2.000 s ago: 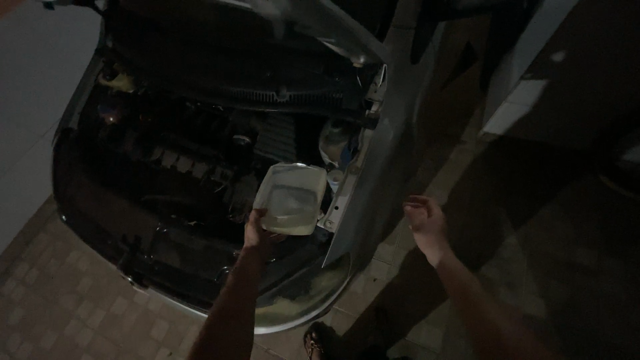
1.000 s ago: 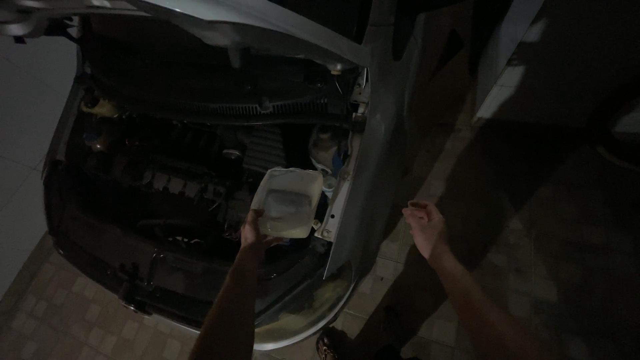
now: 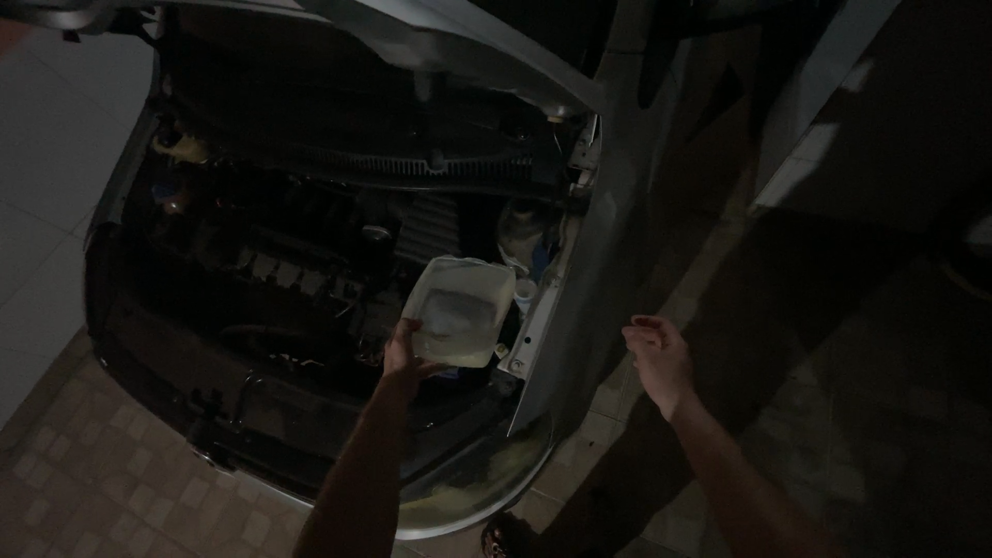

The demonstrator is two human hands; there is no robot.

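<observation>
My left hand (image 3: 403, 353) grips the near left edge of a translucent plastic container (image 3: 459, 310), held over the front corner of a car's engine bay. Its inside looks pale; whether it holds liquid I cannot tell in the dim light. Beside it are a small white cap or filler neck (image 3: 525, 291) and a rounded reservoir (image 3: 523, 232). My right hand (image 3: 659, 353) is raised to the right of the car's fender (image 3: 597, 294), with its fingers curled; whether something small is between them cannot be made out.
The raised hood (image 3: 480, 39) spans the top. Below it lie the ribbed air duct (image 3: 428, 225) and dark engine parts. The headlight (image 3: 473, 488) and bumper curve near my shoe (image 3: 508, 535). Paved floor (image 3: 116, 457) borders the car, and a wheel (image 3: 973, 232) shows at far right.
The container stays in my left hand over the engine bay, and my right hand remains raised beside the fender. Nothing has plainly been taken hold of or let go.
</observation>
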